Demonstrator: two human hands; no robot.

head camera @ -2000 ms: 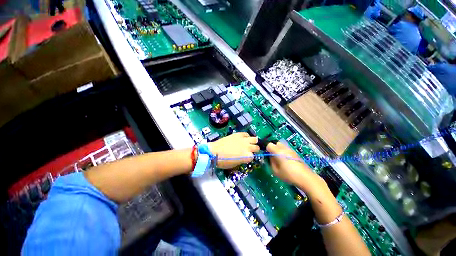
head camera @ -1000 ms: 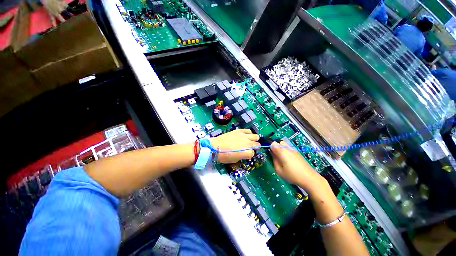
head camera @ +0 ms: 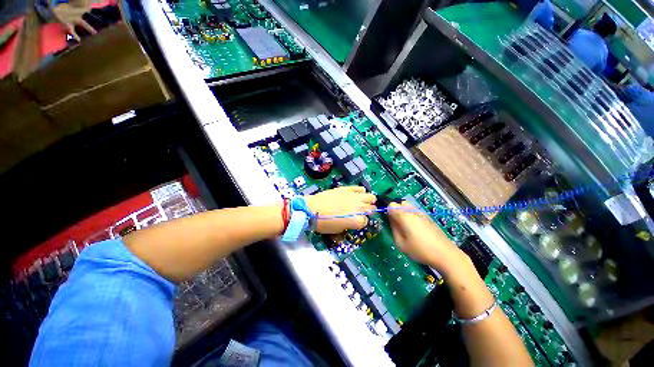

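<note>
My left hand (head camera: 343, 208), with a light blue wrist strap, reaches in from the left over the green circuit board (head camera: 391, 269). My right hand (head camera: 412, 228), with a thin pale bracelet, comes from the lower right. The fingertips of both hands meet at a small black part (head camera: 384, 203) over the middle of the board. The fingers partly hide it, so its type and whether it is seated cannot be told. A dark toroidal inductor (head camera: 318, 163) and grey blocks (head camera: 343, 151) stand on the board beyond my left hand.
A second board (head camera: 215, 50) lies farther up the metal-edged line (head camera: 237, 161). A tray of white parts (head camera: 416, 107), dark parts in cardboard (head camera: 466, 168) and pale discs (head camera: 569, 269) sit at right. A blue coiled cord crosses the view. Cartons and another person's hand are at upper left.
The view has shifted slightly. Both hands stay together at the same place on the board. Another person's hand has come into view over the cartons at upper left.
</note>
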